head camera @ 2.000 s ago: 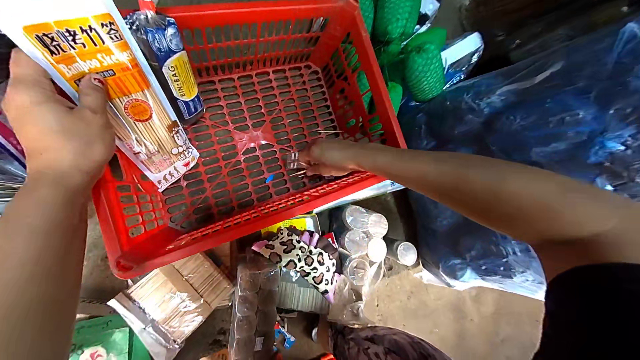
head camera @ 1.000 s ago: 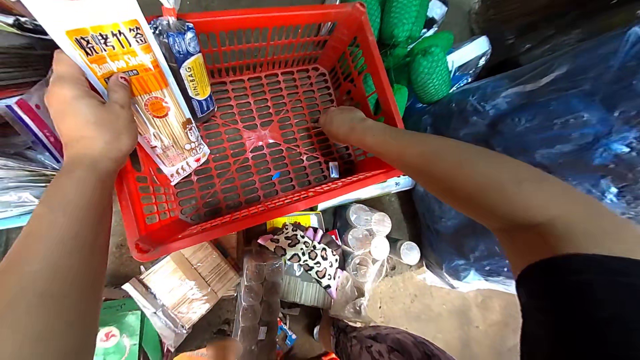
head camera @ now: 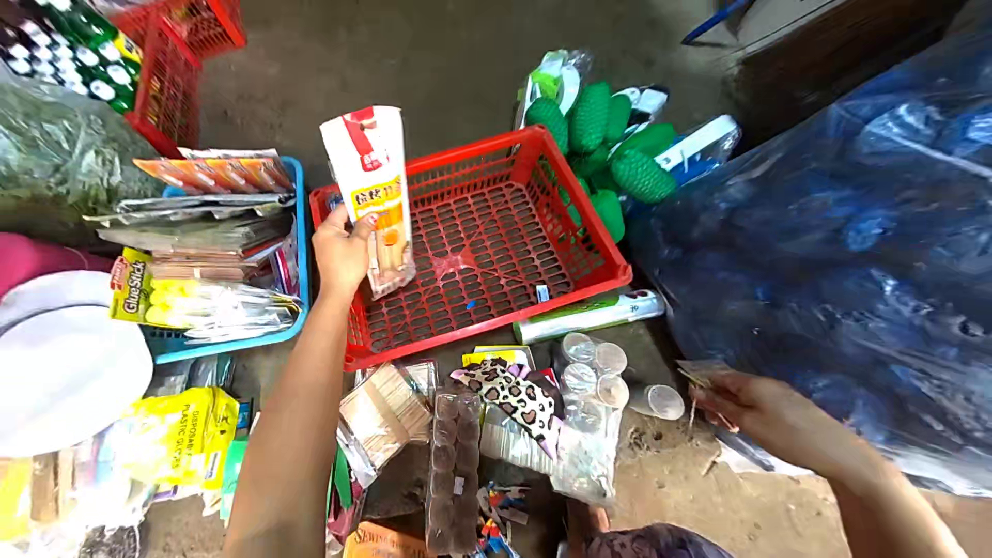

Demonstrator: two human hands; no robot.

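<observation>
My left hand point(head camera: 341, 252) grips a packet of bamboo skewers point(head camera: 380, 205), held upright over the left side of a red plastic basket point(head camera: 496, 310). A small blue piece and a small labelled piece lie on the basket's mesh floor. Over the ground at the right, my right hand point(head camera: 756, 415) pinches a small flat clear packet point(head camera: 704, 372); its contents cannot be made out. Just left of that hand lies a stack of clear plastic cups point(head camera: 665, 402).
A blue basket point(head camera: 301, 256) of packets stands at the left, near a white round lid point(head camera: 70, 372). Green foam-netted items point(head camera: 643, 174) lie behind the red basket. A large dark-blue plastic-wrapped bundle point(head camera: 837, 256) fills the right. Bundled wooden sticks point(head camera: 385, 415) and a leopard-print cloth item point(head camera: 515, 395) lie in front.
My right hand has moved from inside the red basket out to the right and now holds a small packet. My left hand still holds the skewers. The view has widened and shifted.
</observation>
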